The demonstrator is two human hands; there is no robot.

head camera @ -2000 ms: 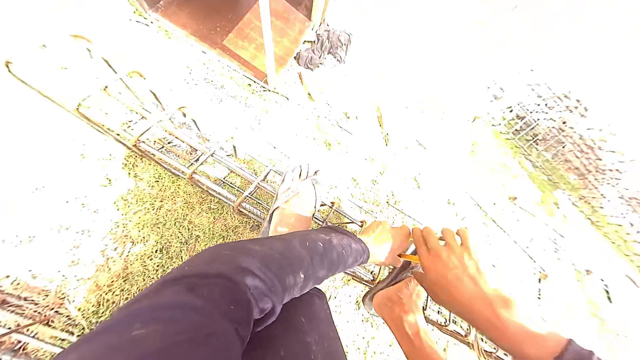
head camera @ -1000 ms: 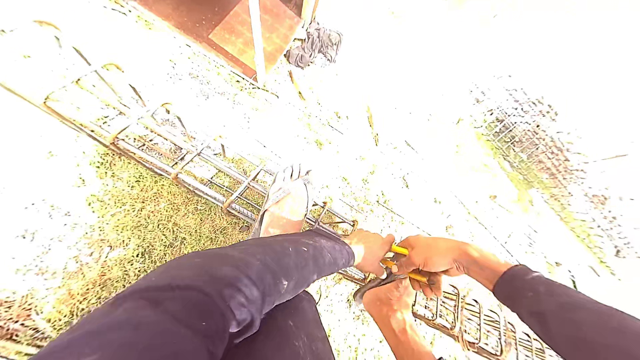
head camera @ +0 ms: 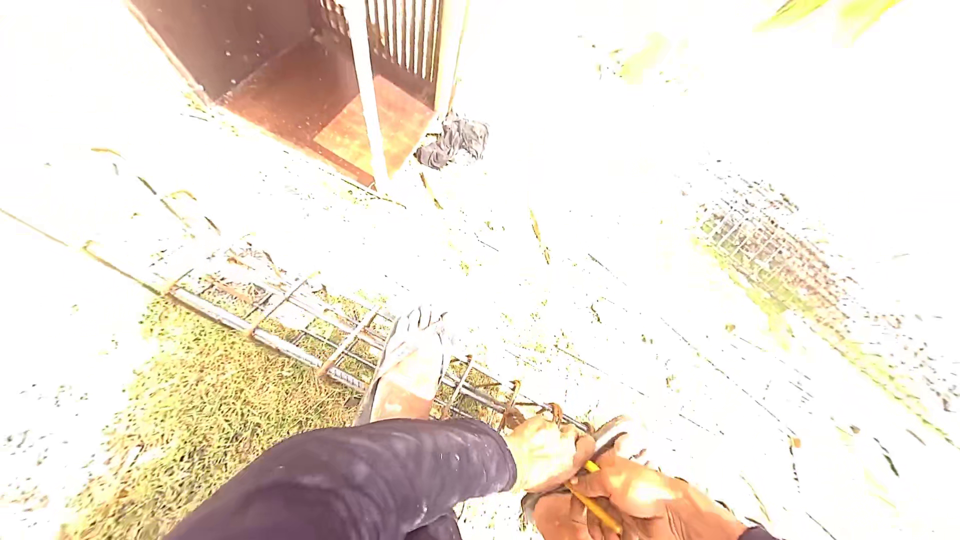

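My right hand (head camera: 645, 491) is closed around a yellow-handled hand tool (head camera: 596, 510), which looks like pliers or nippers; its head is hidden between the hands. Touching it from the left, my left hand (head camera: 547, 450) is curled low over a steel rebar cage (head camera: 289, 349); whatever its fingers hold is hidden. The cage has long bars with square stirrups and runs diagonally across the ground. Rusty bent bar or wire ends (head camera: 555, 412) show just above my left hand. One foot in a sandal (head camera: 409, 367) rests across the cage, and the other foot is mostly hidden beneath my right hand.
My dark-clothed knee (head camera: 375, 465) crosses the lower view. A brown wooden structure with a pale post (head camera: 367, 97) stands at the top left, beside crumpled dark material (head camera: 457, 142). Grass (head camera: 232, 412) borders the cage. Mesh (head camera: 772, 247) lies at the right; glare washes out much ground.
My right arm has swung lower since one second ago, with the yellow-handled tool still in hand. My left hand stays by the cage. The view has shifted, showing more of the wooden structure.
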